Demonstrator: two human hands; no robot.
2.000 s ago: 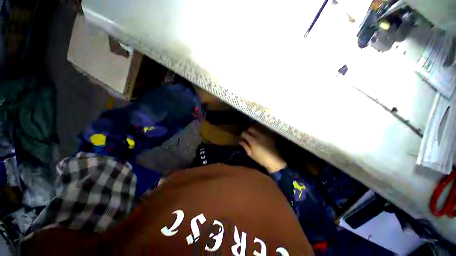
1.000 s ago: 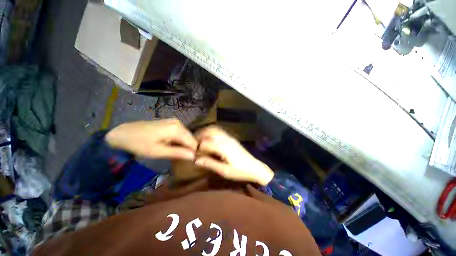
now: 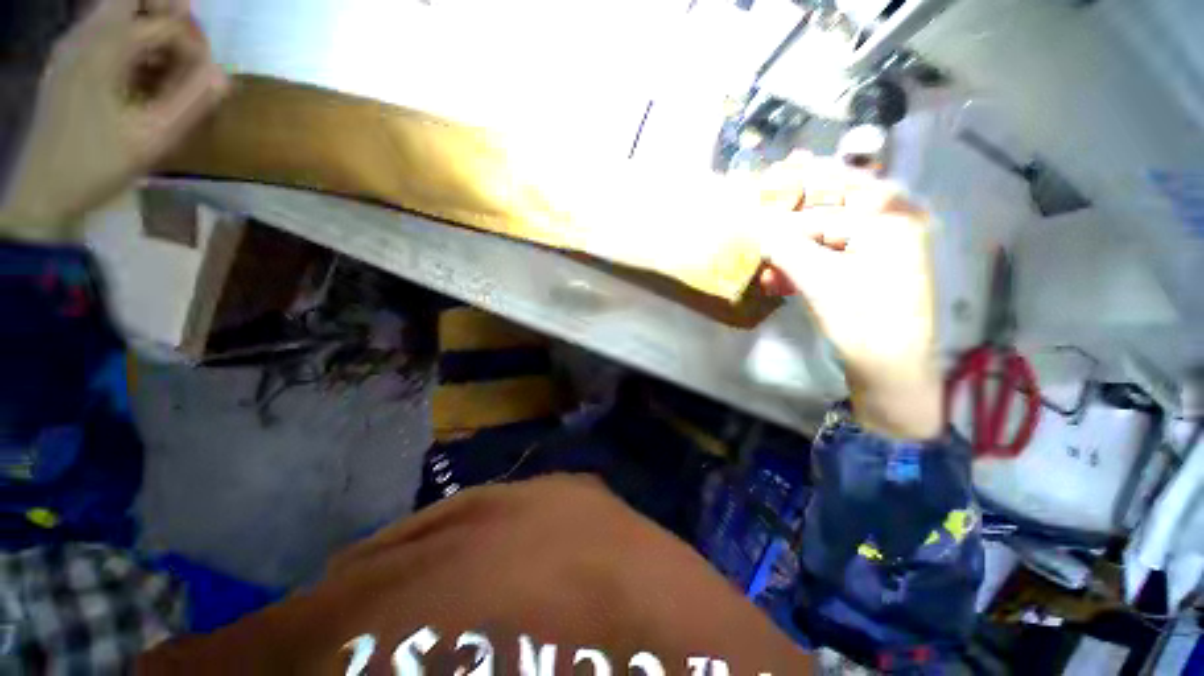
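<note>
A tan-brown fabric band with a dark lower edge is stretched between my hands, over the front edge of the white sewing-machine table. My left hand pinches its left end at the upper left. My right hand holds its right end near the machine's needle area; the hand is overexposed and its fingertips are partly washed out. Glare hides the band's upper edge and the surface behind it.
Red-handled scissors lie right of my right hand. Machine parts are blurred at the top right. An open cardboard box is below the table at left. A white object stands at the lower right.
My hands have risen from the lap to the table and moved far apart, with the tan band now stretched between them. The view has shifted right, bringing the scissors fully into view.
</note>
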